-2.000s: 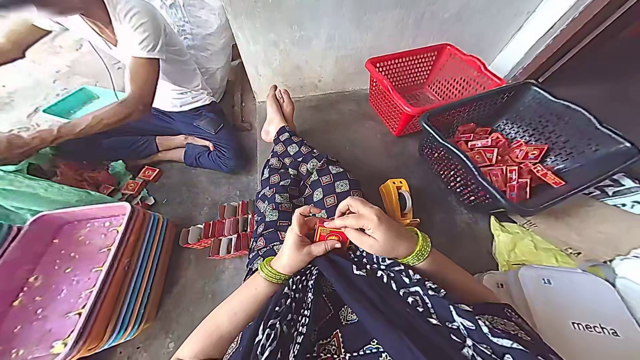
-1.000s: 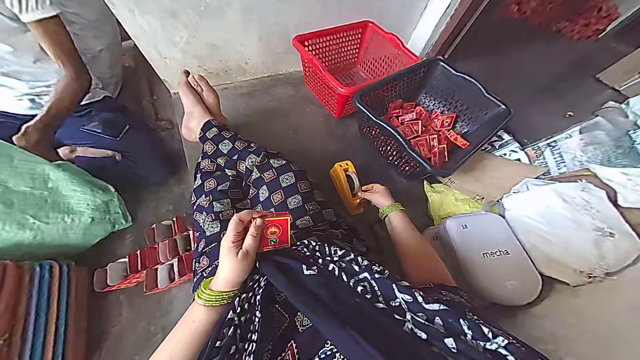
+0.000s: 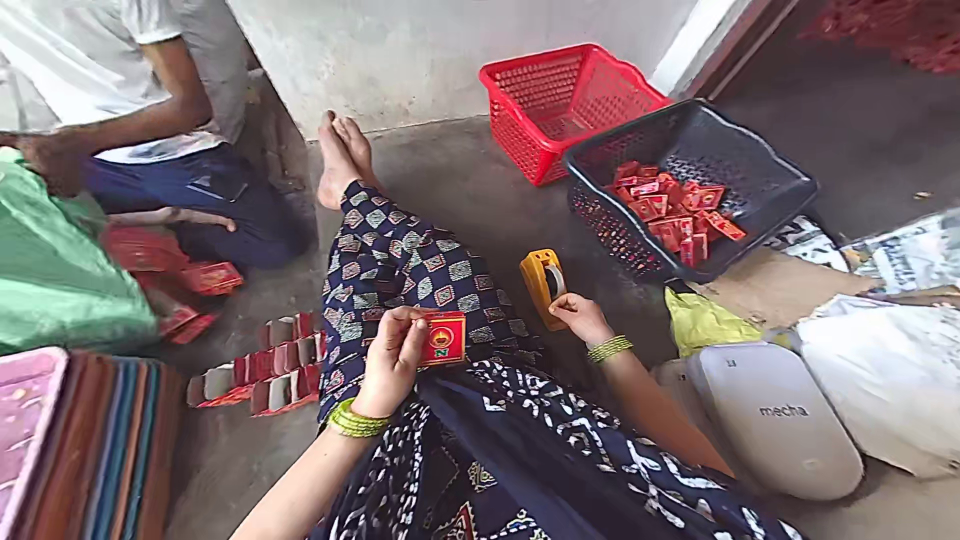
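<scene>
My left hand (image 3: 397,356) pinches a small flat red packet (image 3: 445,339) with a printed emblem, held over my lap. At the front end of a yellow tape dispenser (image 3: 541,289), my right hand (image 3: 581,315) has thumb and finger together; whether tape is between them is too small to tell. The dispenser stands on the floor beside my leg and holds a roll of tape (image 3: 555,279). More red packets (image 3: 675,206) lie heaped in a black plastic basket (image 3: 739,139). Rows of small red and grey packets (image 3: 281,360) rest on the floor left of my legs.
A red plastic basket (image 3: 525,142) stands against the wall. Another person (image 3: 180,112) sits at the left behind a green sack (image 3: 52,255), near loose red packets (image 3: 214,277). Stacked trays (image 3: 112,442) are at lower left. A grey case (image 3: 780,420) and white sacking (image 3: 885,375) lie at right.
Two seconds ago both my hands were together on the red packet over my lap. My right hand has since moved right to the tape dispenser, while the left keeps the packet.
</scene>
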